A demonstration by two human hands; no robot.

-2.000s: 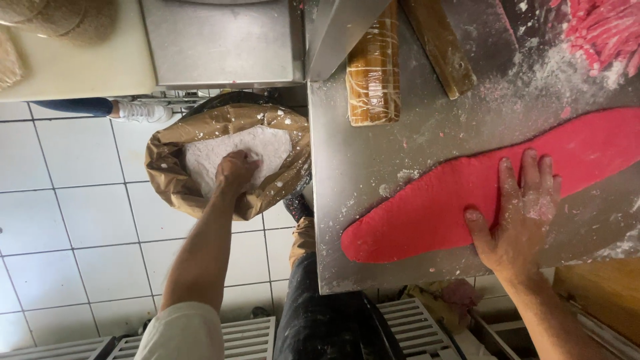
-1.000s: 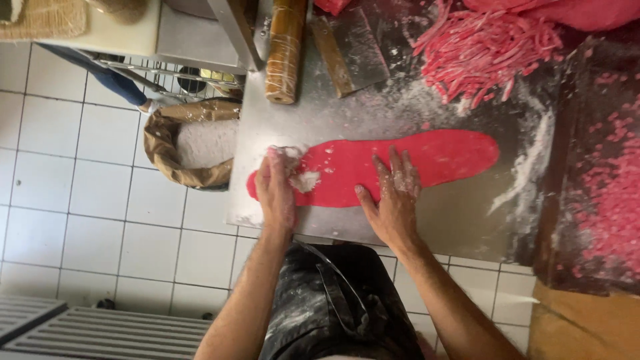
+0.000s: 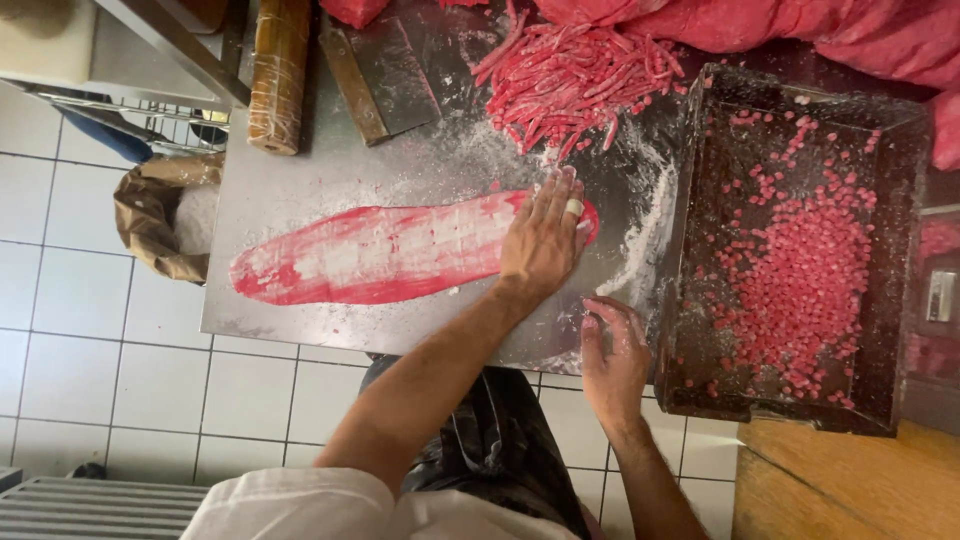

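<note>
A long flat sheet of pink-red dough (image 3: 360, 255) lies on the steel worktable (image 3: 300, 330), its top streaked with white powder. My left hand (image 3: 544, 232) rests flat on its right end, fingers extended, with a pale ring on one finger. Off the dough, near the table's front edge, my right hand (image 3: 616, 352) hangs with fingers slightly curled and nothing in it. Beyond the dough is a pile of thin pink strips (image 3: 570, 82). A band of white powder (image 3: 645, 232) lies to the right of the dough.
On the right stands a dark tray (image 3: 679, 300) holding many small pink pieces (image 3: 810, 277). A plastic-wrapped wooden roller (image 3: 277, 82) and a scraper blade with a wooden edge (image 3: 356, 86) lie at the back left. A paper sack of white powder (image 3: 150, 225) stands beside the table; larger pink masses (image 3: 750, 22) lie behind.
My left hand went from the sack to the dough's left end, then across to its right end. White powder now covers the dough's top. My right hand has come off the dough. The view has shifted.
</note>
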